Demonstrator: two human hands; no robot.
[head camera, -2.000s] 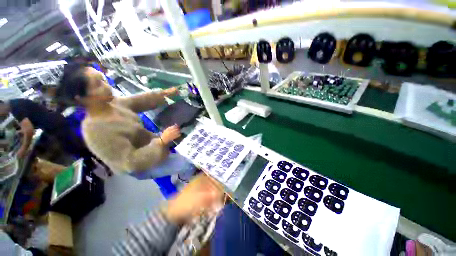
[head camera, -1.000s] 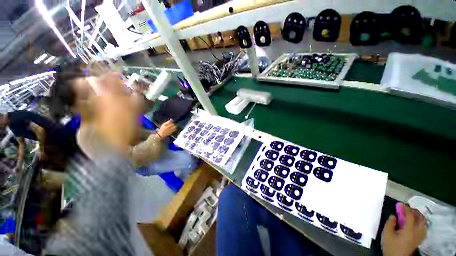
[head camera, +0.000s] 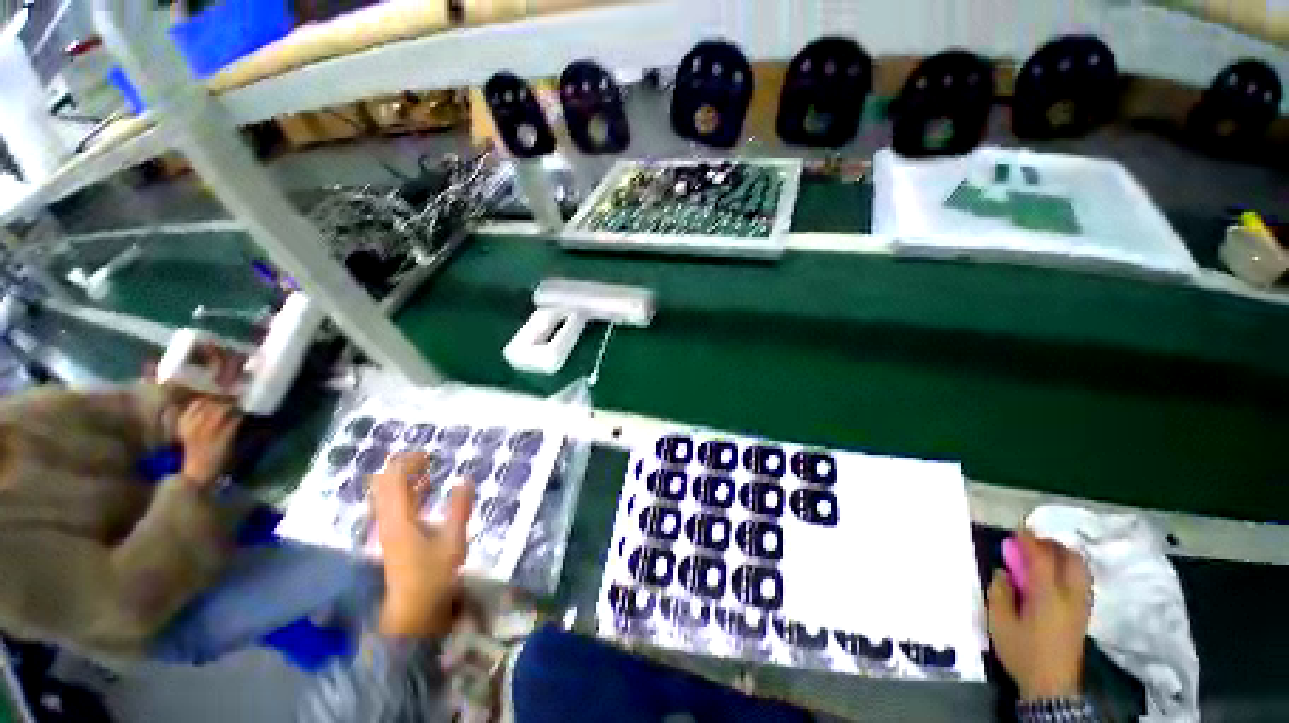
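A white sticker sheet (head camera: 891, 551) lies on the bench edge in front of me. Rows of black stickers (head camera: 714, 492) cover its left part and bottom edge; its upper right part is blank. My left hand (head camera: 420, 544) is empty with fingers apart, over a greyer bagged sticker sheet (head camera: 488, 438) at the left. Whether it touches that sheet I cannot tell. My right hand (head camera: 1043, 607) holds a small pink object (head camera: 1015, 562) just right of the white sheet, beside a crumpled white cloth (head camera: 1131, 593).
A white camera housing (head camera: 601, 301) with bracket and cable lies on the green belt (head camera: 848, 339). Behind are a tray of circuit boards (head camera: 686, 202) and a white tray (head camera: 1117, 226). Black faceplates (head camera: 824, 92) hang under the shelf. A neighbour's arm (head camera: 99, 523) holds another white housing (head camera: 276, 353) at left.
The view has turned right. My left hand has come down from its raised, blurred place at the left to over the bagged sheet. My right hand stays by the cloth with the pink object.
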